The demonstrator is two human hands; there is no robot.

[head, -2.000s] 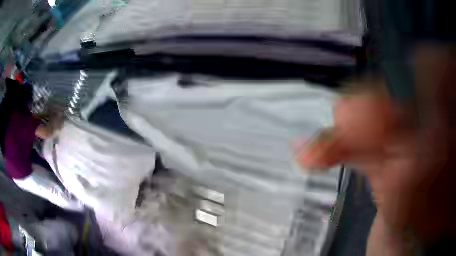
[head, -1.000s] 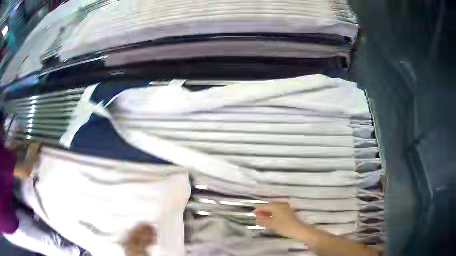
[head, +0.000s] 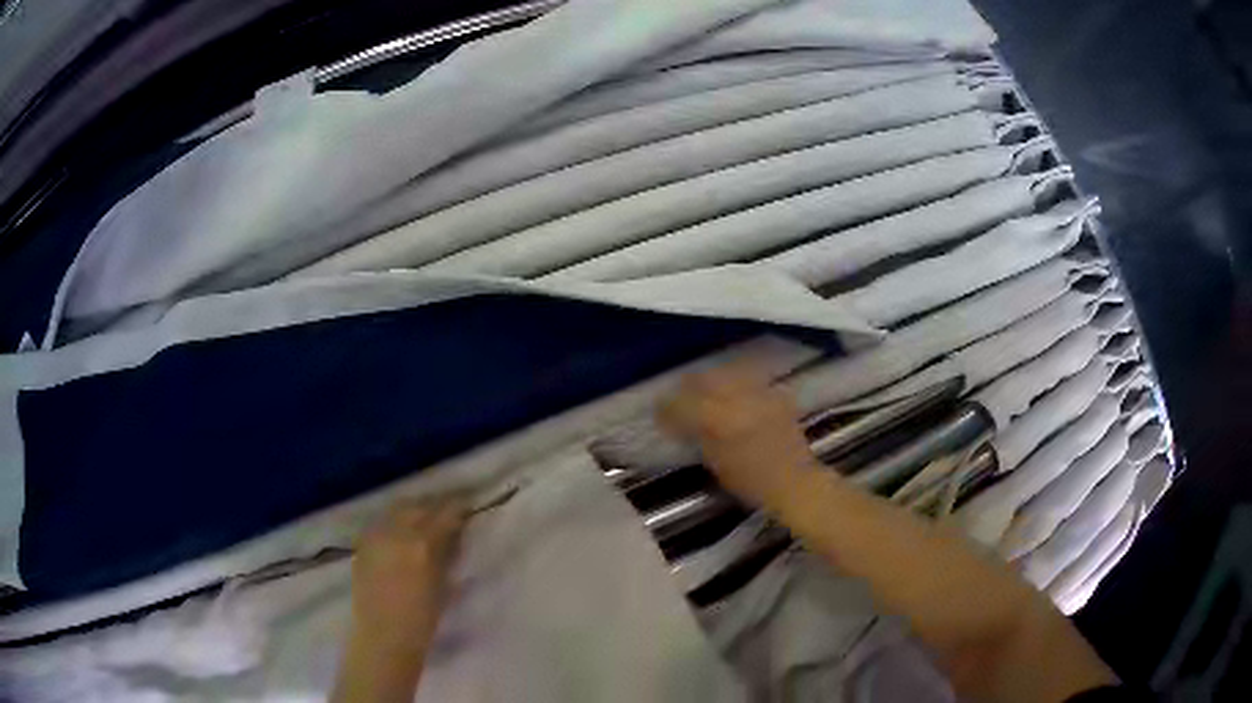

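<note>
The navy cloth panel (head: 316, 412) lies in front of me with a pale border strip (head: 275, 305) along its far edge. My left hand (head: 409, 549) is at the near edge of the panel, fingers on the pale cloth. My right hand (head: 735, 412) is blurred, on the pale fold at the panel's near edge, above bare metal tubes (head: 893, 446). Whether either hand pinches the cloth cannot be told. Pale cloth (head: 590, 199) lies in long ridges beyond and to the right. A loose pale sheet (head: 549, 591) lies between my arms, its edge beside the tubes.
Gathered cloth ends (head: 1085, 282) run along the frame's right end. Grey floor (head: 1167, 179) shows beyond it. A shiny tube (head: 426, 44) and a dark gap lie along the far side. Another pale rack (head: 96, 69) is partly visible at the upper left.
The view has moved closer and turned. The navy panel shows much larger. My right hand is now at the panel's near edge, and my left hand has reached up to it too.
</note>
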